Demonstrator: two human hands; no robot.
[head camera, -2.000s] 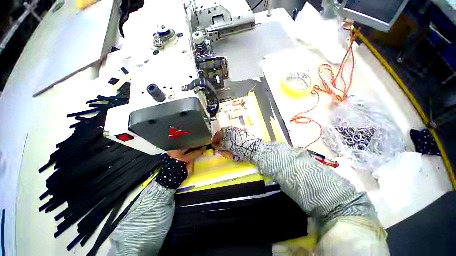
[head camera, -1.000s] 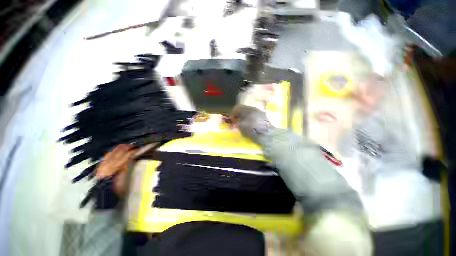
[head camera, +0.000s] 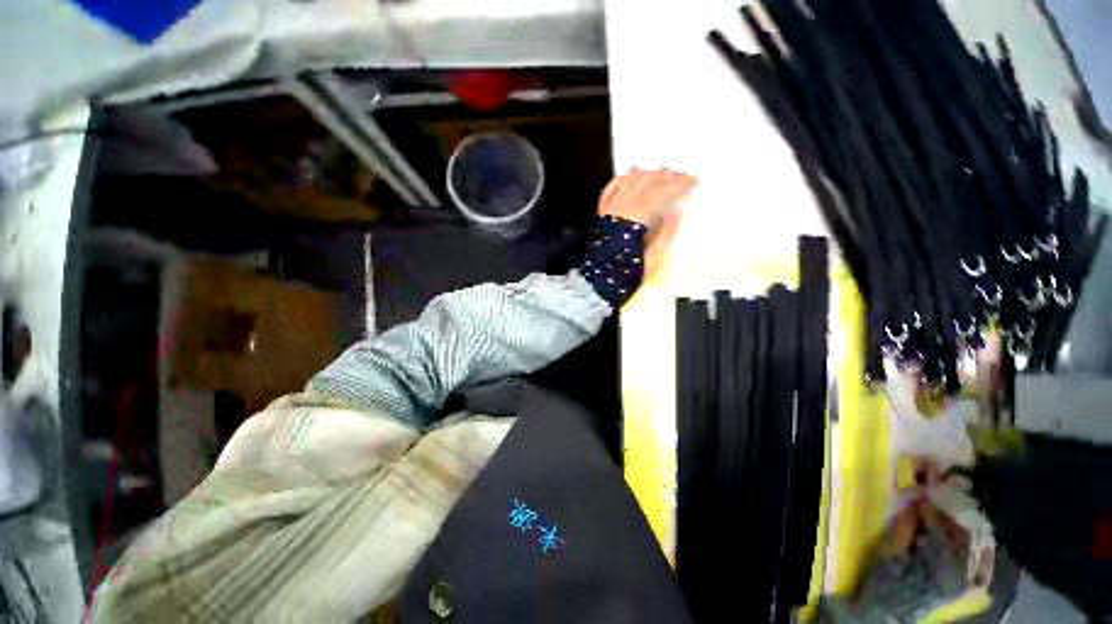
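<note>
The view is turned to the left side of the table. My left hand (head camera: 649, 201) lies on the table's edge with its fingers stretched onto the white top; no strap shows in it. Unsewn black straps (head camera: 746, 427) lie side by side in a stack on the table, with yellow tape around them. Finished black straps (head camera: 915, 159) lie fanned out at the upper right, with silver loops (head camera: 1024, 293) at their lower ends. A blurred shape at the lower right looks like my right hand (head camera: 921, 518); its fingers and anything in them are unclear.
Left of the table's white edge (head camera: 622, 85) is a dark open space with a clear round container (head camera: 494, 179), a brown cardboard box (head camera: 250, 329) and metal bars. My black apron (head camera: 524, 512) fills the bottom middle. A grey machine part (head camera: 1067, 457) shows at the right.
The view has swung and turned to the left. My left hand has moved from the machine, past the finished straps, to the table's edge. The machine head has mostly left the picture.
</note>
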